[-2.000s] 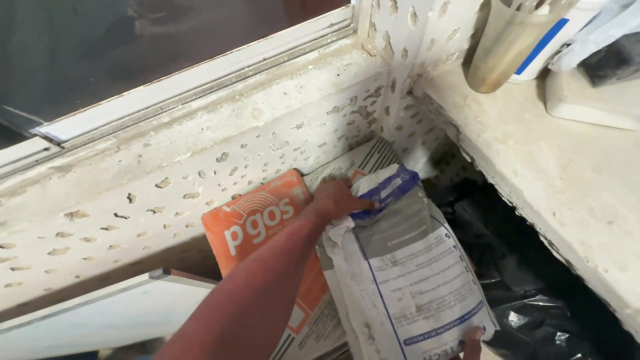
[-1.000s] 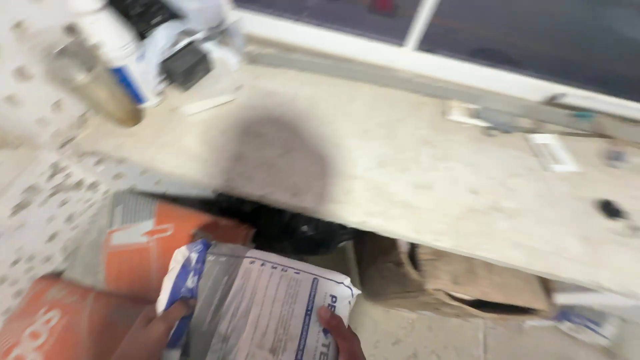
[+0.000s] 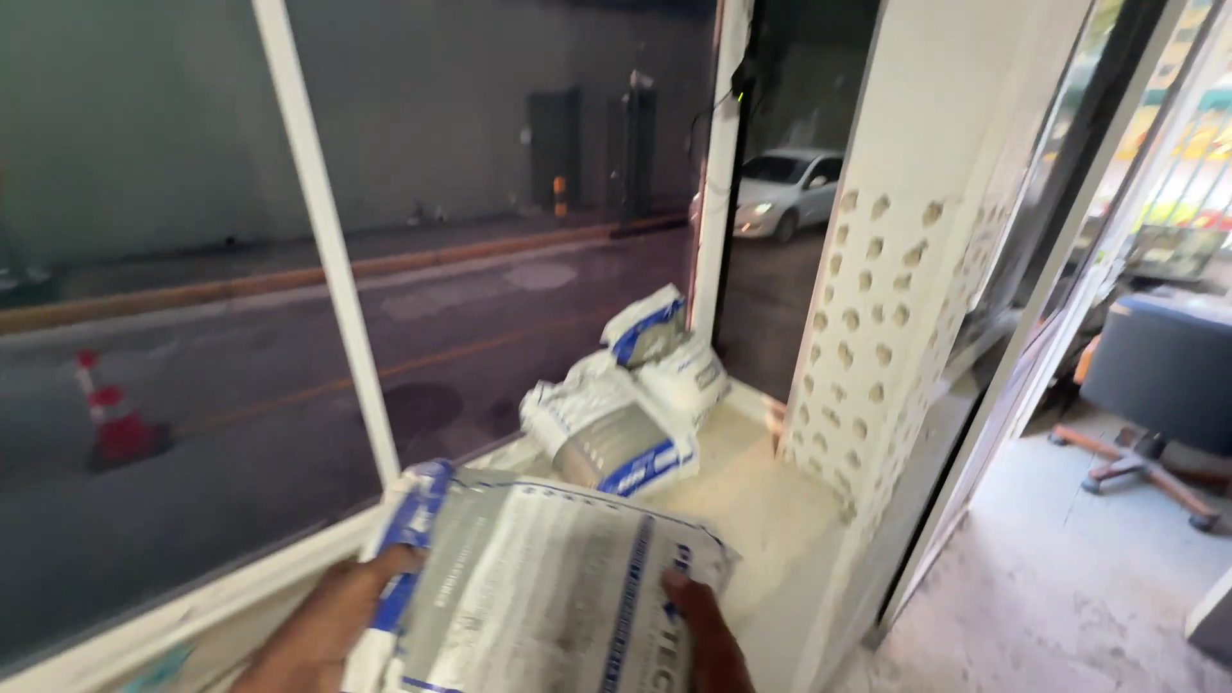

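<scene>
A filled white, grey and blue bag (image 3: 549, 587), bearing writing, is held between my two hands at the bottom of the head view. My left hand (image 3: 351, 597) grips its blue end, with the thumb on top. On the opposite end, my right hand (image 3: 707, 626) presses its thumb over the printed face; the other fingers are hidden beneath. Beyond the held bag, a similar bag (image 3: 611, 428) lies on the pale ledge by the window. Behind it, a white bag (image 3: 683, 375) and a smaller blue-and-white bag (image 3: 650, 327) rest in the corner.
A chipped white pillar (image 3: 866, 337) rises at the ledge's (image 3: 751, 462) far end. White window frames (image 3: 327, 231) run along the left. Through a doorway at right stands a blue office chair (image 3: 1165, 366). Outside the glass are a traffic cone (image 3: 115, 414) and a white car (image 3: 789, 192).
The bag, between the wall and ledge beside orange sacks two seconds ago, is now lifted in both hands. The view has swung widely to the ledge's far corner.
</scene>
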